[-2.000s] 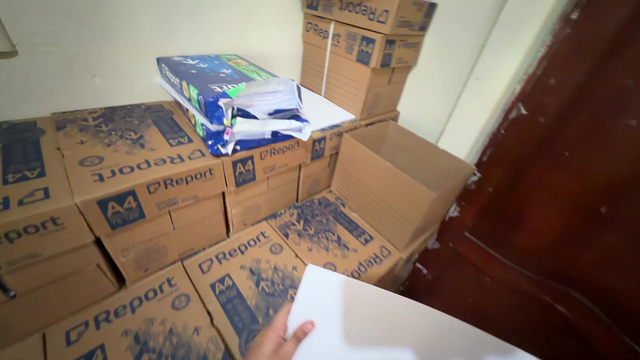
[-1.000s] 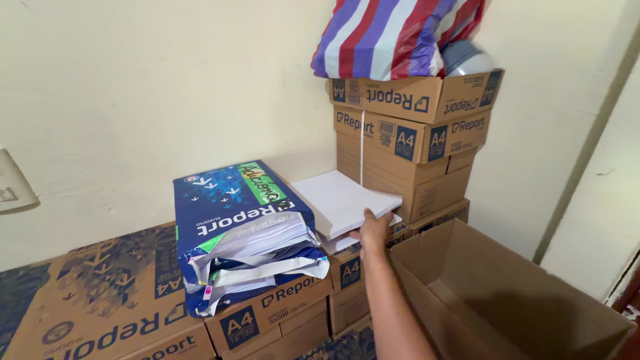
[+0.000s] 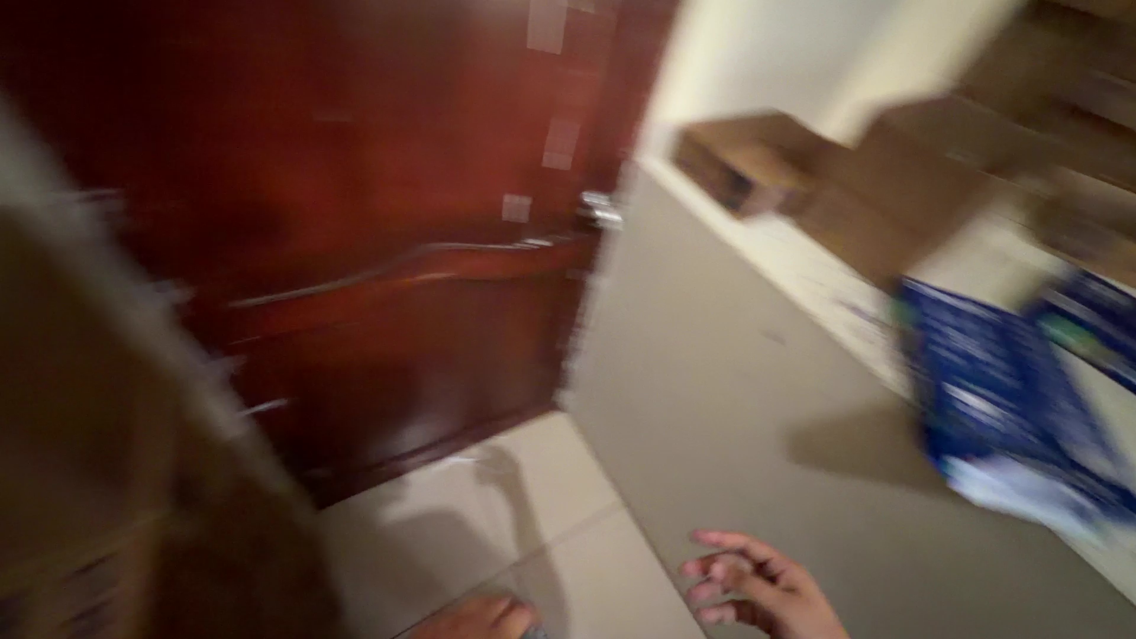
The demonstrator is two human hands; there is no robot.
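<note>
The view is strongly blurred. My right hand [image 3: 768, 581] is low and right of centre, fingers apart and slightly curled, holding nothing, in front of the pale side of a counter [image 3: 701, 355]. My left hand [image 3: 484, 617] shows only in part at the bottom edge, over the tiled floor; a small dark thing is beside its fingers, and its grip is unclear. Up and right of my right hand, a blue paper ream wrapper [image 3: 994, 382] lies on the counter and hangs over its edge. Another blue package [image 3: 1092, 324] is at the right edge.
A dark red wooden door [image 3: 399, 177] with a metal handle [image 3: 601, 210] stands ahead. Cardboard boxes [image 3: 896, 186] rest on the counter at the upper right. Brown cardboard [image 3: 106, 426] fills the left edge. Pale floor tiles [image 3: 568, 532] lie between.
The view has swung from the stacked boxes to the door and counter. One second ago a hand touched white paper beside the ream packs; now my right hand is empty.
</note>
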